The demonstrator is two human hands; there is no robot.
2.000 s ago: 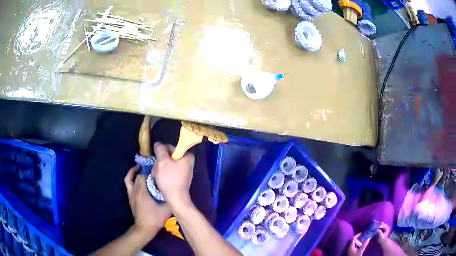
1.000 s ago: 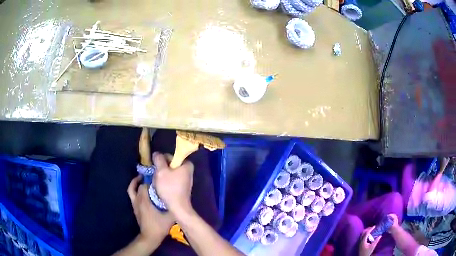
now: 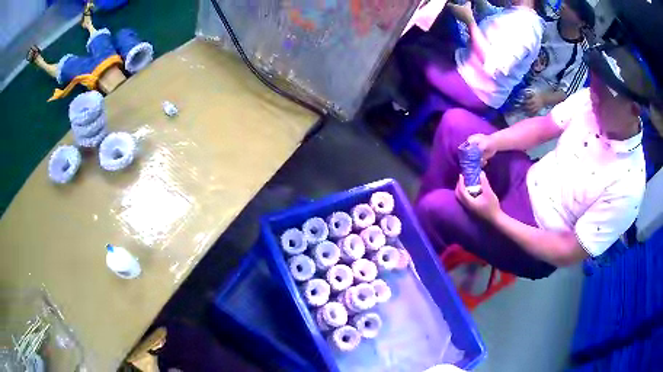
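Observation:
Neither of my hands can be made out. A blue bin (image 3: 445, 290) nearest me holds rows of pale cuff rings (image 3: 339, 276), open ends up, on a white liner (image 3: 392, 320). A white glue bottle (image 3: 123, 262) with a blue tip is on the tan table (image 3: 80, 232). Further up the table are a stack of cuff rings (image 3: 88, 116) and two single rings beside it. A tan piece (image 3: 149, 352) shows at the table's lower edge, partly cut off. A small pale patch at the bottom edge is too cut off to identify.
A figure lower body (image 3: 98, 69) with orange sash lies on the green surface (image 3: 29, 102). Pale sticks (image 3: 33, 333) are at lower left. A grey panel (image 3: 312, 43) stands beyond the table. A seated person (image 3: 581, 174) at right holds a blue piece (image 3: 471, 163); others sit behind.
The view has swung right, so the bin and table sit further left and the neighbouring workers show. My hands and most of the held work have left the picture.

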